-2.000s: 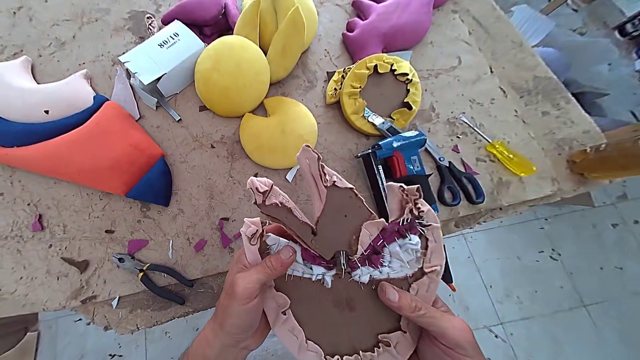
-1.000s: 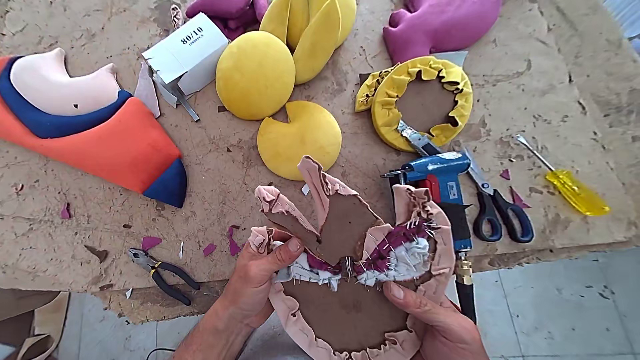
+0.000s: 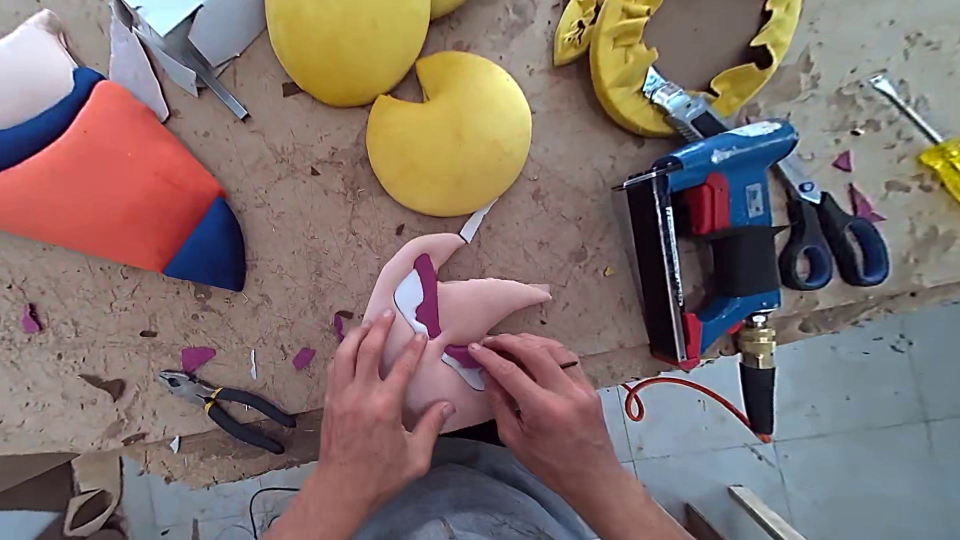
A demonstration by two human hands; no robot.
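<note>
A pink padded fabric piece [image 3: 480, 307] lies face up at the table's near edge, with white and magenta inlays. My left hand [image 3: 382, 397] rests on its left side, fingers spread over the fabric beside the left inlay. My right hand [image 3: 544, 390] has its fingertips at the right magenta strip [image 3: 465, 355], and a thin dark stick-like thing shows between its fingers. Part of the right inlay is under those fingers. Above the piece lies a yellow padded disc with a notch [image 3: 454, 139].
Right of my hands lie a blue pneumatic stapler [image 3: 739, 217], scissors [image 3: 821, 232], a yellow-handled screwdriver [image 3: 937, 157] and a gathered yellow ring [image 3: 615, 75]. Left are combination pliers [image 3: 225, 405] and an orange and blue padded piece [image 3: 120, 187]. Fabric scraps [image 3: 198, 358] are scattered about.
The pink piece, held earlier with its stapled back upward, now has its smooth front upward on the table. My right hand has moved to the inlay. The view has moved closer.
</note>
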